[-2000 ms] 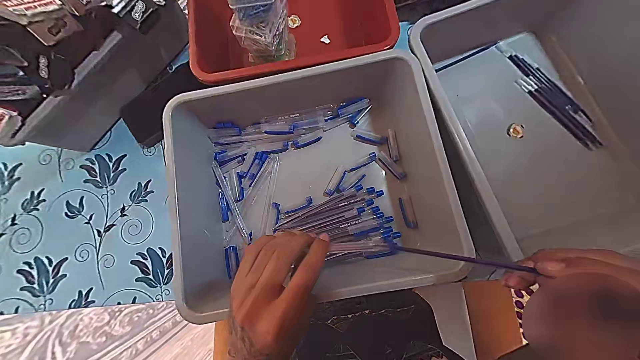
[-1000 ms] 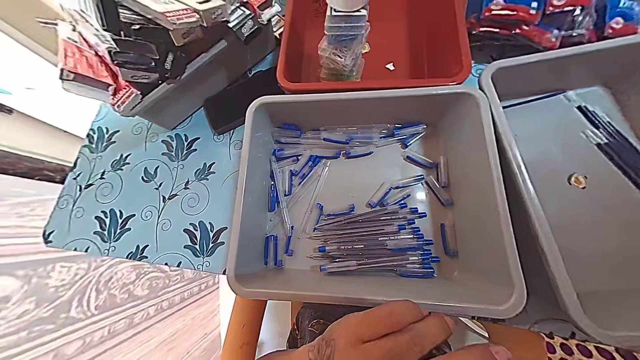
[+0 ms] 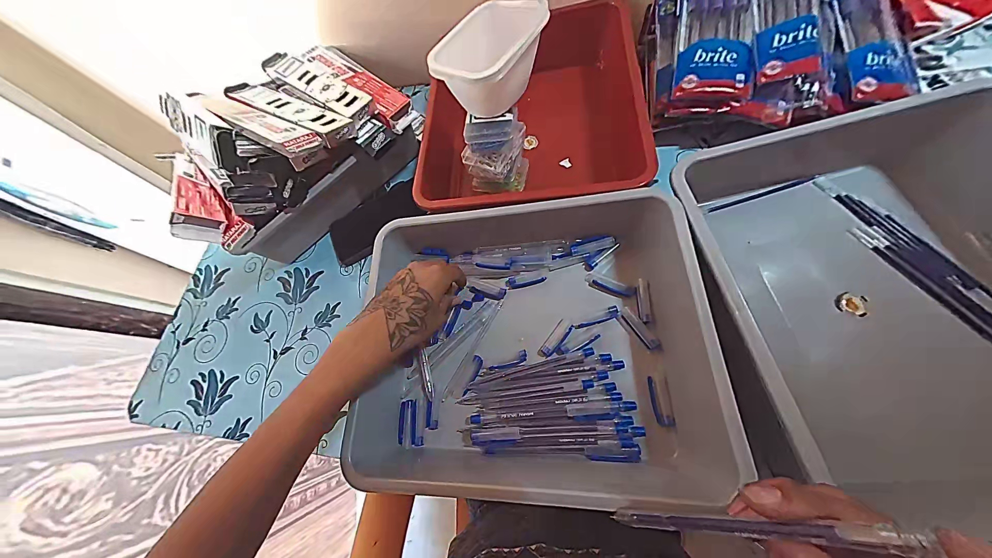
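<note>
My left hand, tattooed on the back, reaches into the upper left of the grey plastic tray, among blue pen caps and clear pen barrels; its fingertips are partly hidden, so whether it grips anything is unclear. Lower in that tray lies a stack of ballpoint pens with blue caps. Loose blue caps are scattered at the tray's right side. Near the front right corner, my right hand holds a clear-barrelled pen lengthwise, its tip pointing left.
A second grey tray at the right holds dark pen refills. Behind stands a red tray with a white tub and small clear boxes. Pen cartons fill a bin at the left; packaged pens lie back right.
My left hand has moved from the tray's front edge to its upper left part. My right hand now shows at the front right corner with a pen. The view has shifted.
</note>
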